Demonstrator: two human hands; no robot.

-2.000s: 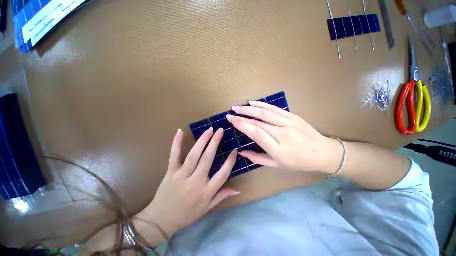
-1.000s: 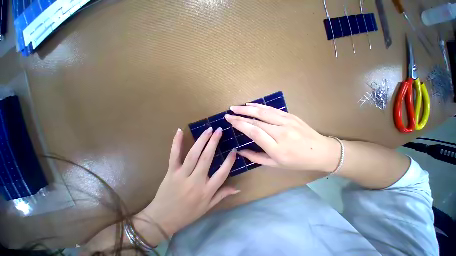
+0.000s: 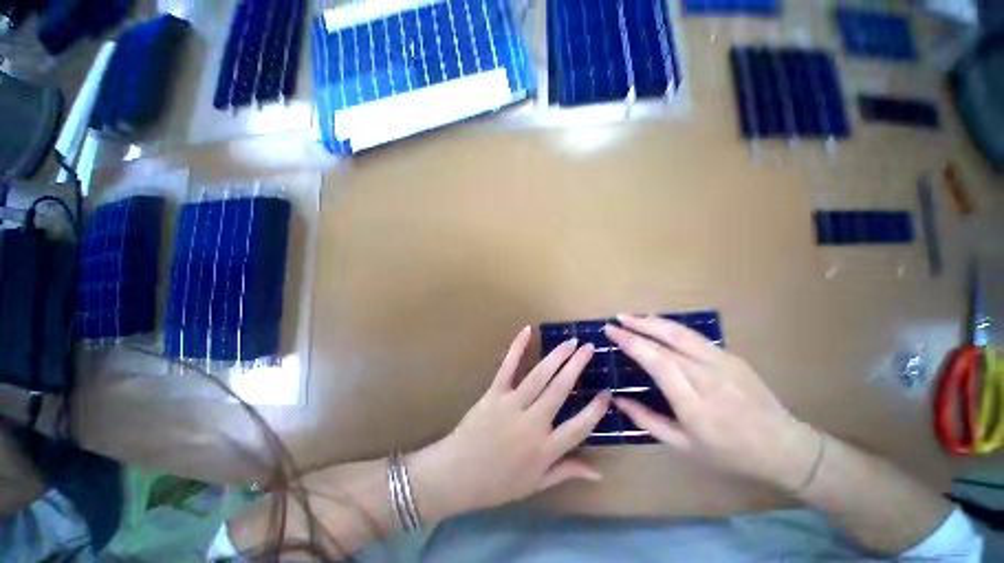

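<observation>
A dark blue solar cell piece [image 3: 625,421] with pale grid lines lies flat on the tan tabletop, near the wearer. My left hand [image 3: 512,431] rests palm down at its left part, fingers spread and fingertips on the cell. My right hand [image 3: 727,405] lies palm down over its right part, fingertips on the cell near the left hand's fingertips. Neither hand grips anything that shows. The hands hide much of the cell's middle and right side.
Red-and-yellow-handled scissors [image 3: 958,398] and a ribbon pile [image 3: 909,367] lie right. A small cell strip [image 3: 864,227] lies beyond them. Cell stacks [image 3: 228,280] stand left. A light blue bundle with white bands [image 3: 418,72] and more cells [image 3: 787,94] line the far side.
The view has swung up and left, so more stacks and cells show at the left and far side. Both hands keep their places on the cell piece.
</observation>
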